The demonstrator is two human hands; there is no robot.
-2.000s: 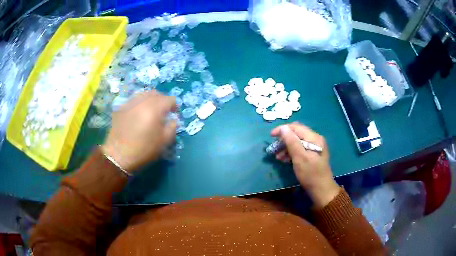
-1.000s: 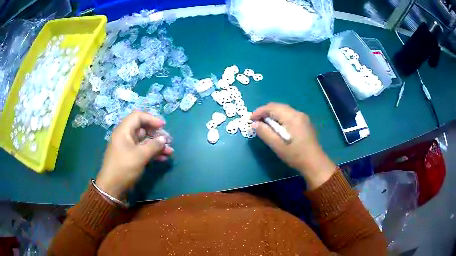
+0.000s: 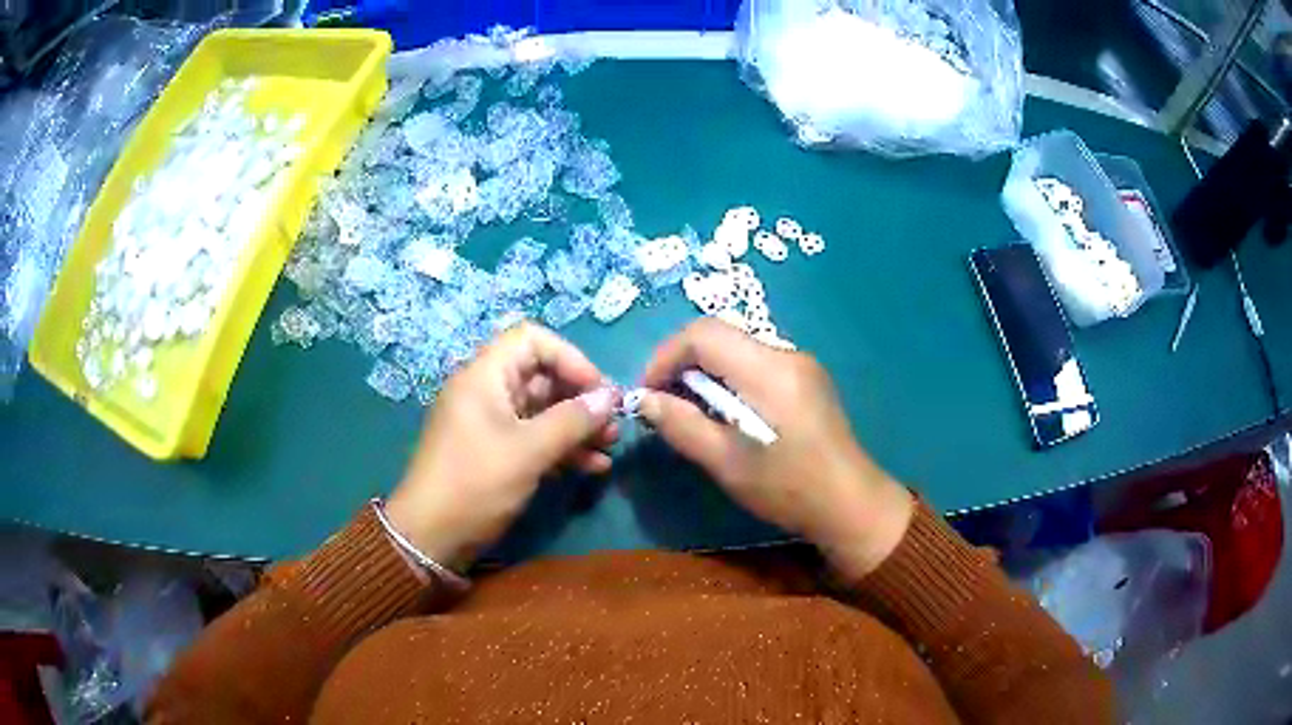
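Note:
My left hand [image 3: 517,432] and my right hand [image 3: 751,425] meet at the fingertips, low in the middle over the green tabletop. Between them is a small white insert [image 3: 632,404]; a clear housing at my left fingertips is mostly hidden. My right hand also keeps a white pen-shaped tool [image 3: 730,407] between its fingers. Clear plastic housings [image 3: 496,170] lie in a large heap left of centre. White perforated inserts [image 3: 730,290] lie in a smaller pile just beyond my right hand, partly covered by it.
A yellow tray [image 3: 269,255] of white and clear pieces is at the far left. A smartphone [image 3: 1032,340] and a clear box [image 3: 1041,234] with white inserts are at the right. A bag of white parts [image 3: 879,78] lies at the back. The table's curved edge [image 3: 1077,475] runs along the front.
My hands have come together from apart. My right hand has moved from the insert pile to my left fingertips, with a white insert now between them. The view has shifted slightly.

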